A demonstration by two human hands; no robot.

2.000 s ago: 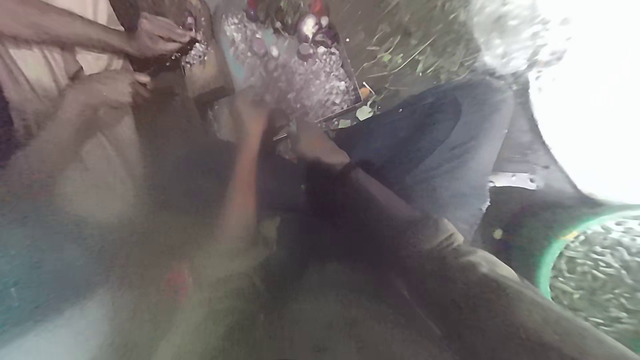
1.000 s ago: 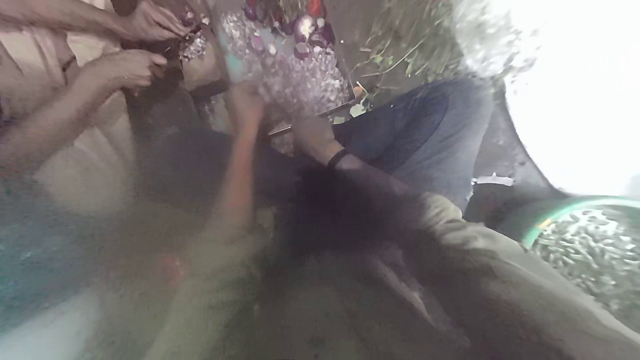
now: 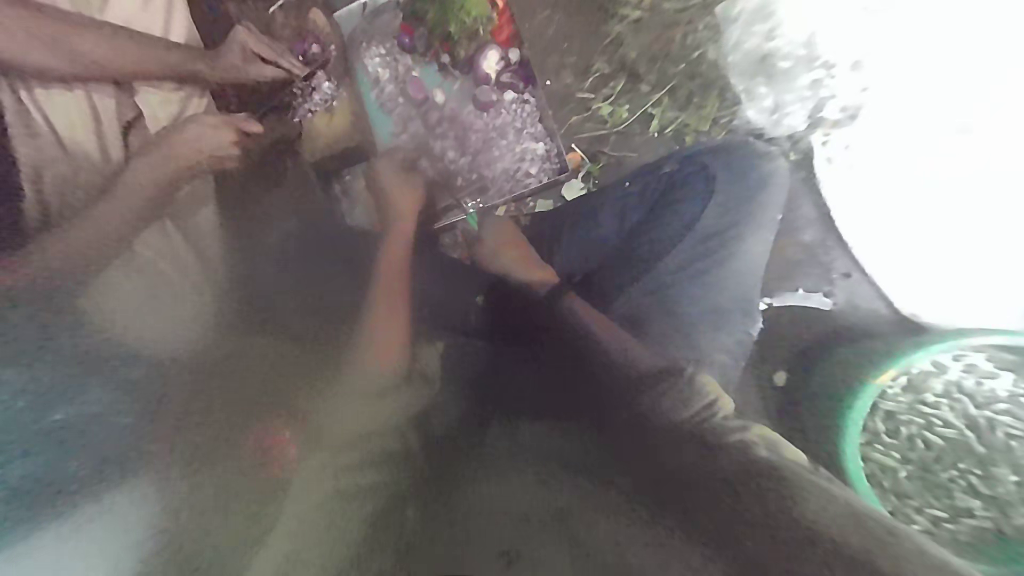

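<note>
My left hand (image 3: 396, 188) is blurred at the near left edge of a tray (image 3: 372, 108) of chopped purple onion (image 3: 512, 140). Whatever its fingers do is hidden by the blur. Just below the tray's near edge, my right hand (image 3: 508, 248) is curled around a small tool with a green part (image 3: 472, 218), likely a knife. A thin blade-like line runs from it toward my left hand. Whole and cut red onions (image 3: 490, 64), a red vegetable (image 3: 504, 24) and green leaves (image 3: 456, 16) lie at the tray's far end.
At the left, another person's hands (image 3: 252, 60) work over a wooden board (image 3: 330, 132) with chopped onion. Green stems and leaves (image 3: 648, 96) lie on the ground right of the tray. A green-rimmed basket (image 3: 856, 424) of pale green pieces stands at lower right, below a bright white area.
More of the tray's far end shows now, with green leaves in view. The co-worker's lower hand has shifted relative to the board. My hands remain close to the tray's near edge.
</note>
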